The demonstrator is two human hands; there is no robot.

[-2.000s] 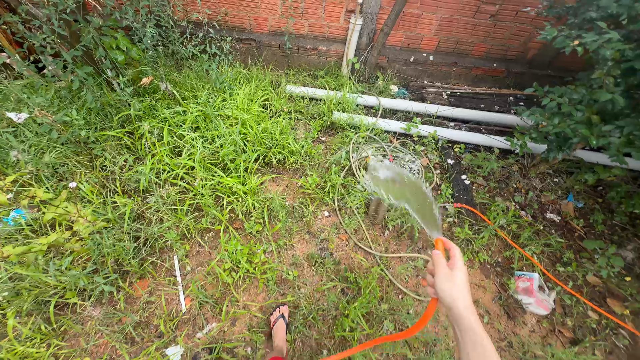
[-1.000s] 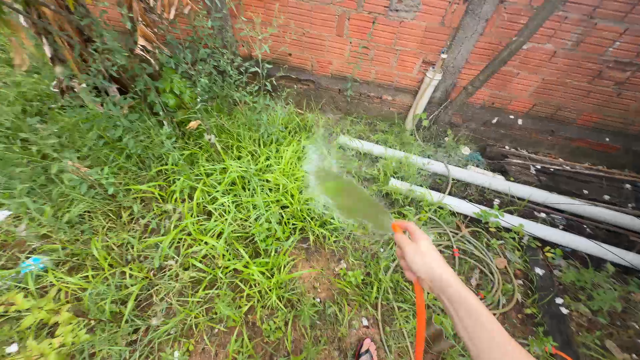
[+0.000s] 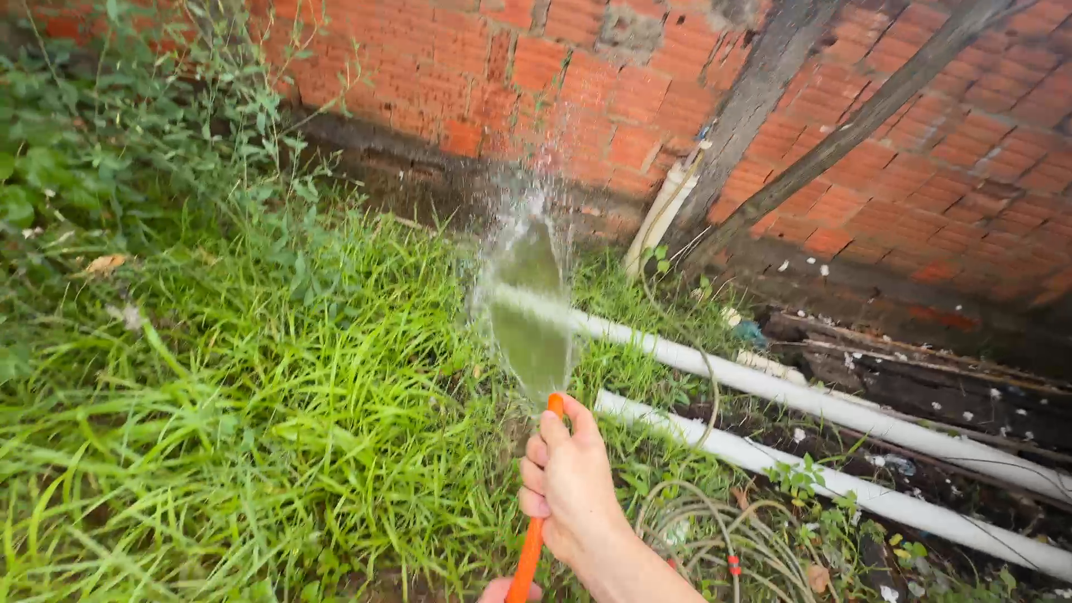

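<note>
My right hand (image 3: 569, 481) is closed around an orange garden hose (image 3: 528, 557) near its open end, with the thumb by the mouth. A flat fan of water (image 3: 532, 318) sprays up and away from it toward the foot of the brick wall, breaking into drops at the far edge. At the bottom edge, part of my left hand (image 3: 502, 589) shows beside the lower stretch of hose; its fingers are mostly cut off, so its hold cannot be told.
Tall grass (image 3: 276, 419) covers the left. Two white pipes (image 3: 837, 406) lie on the ground at right, near a coiled pale hose (image 3: 720, 536). A red brick wall (image 3: 519, 92) runs behind, with wooden poles (image 3: 754, 109) and an upright pipe (image 3: 662, 213) against it. Leafy weeds (image 3: 209, 142) stand at left.
The view has moved toward the wall. The spray, earlier over the coiled hose and then the grass, now reaches the wall's foot. Part of my left hand has come into view.
</note>
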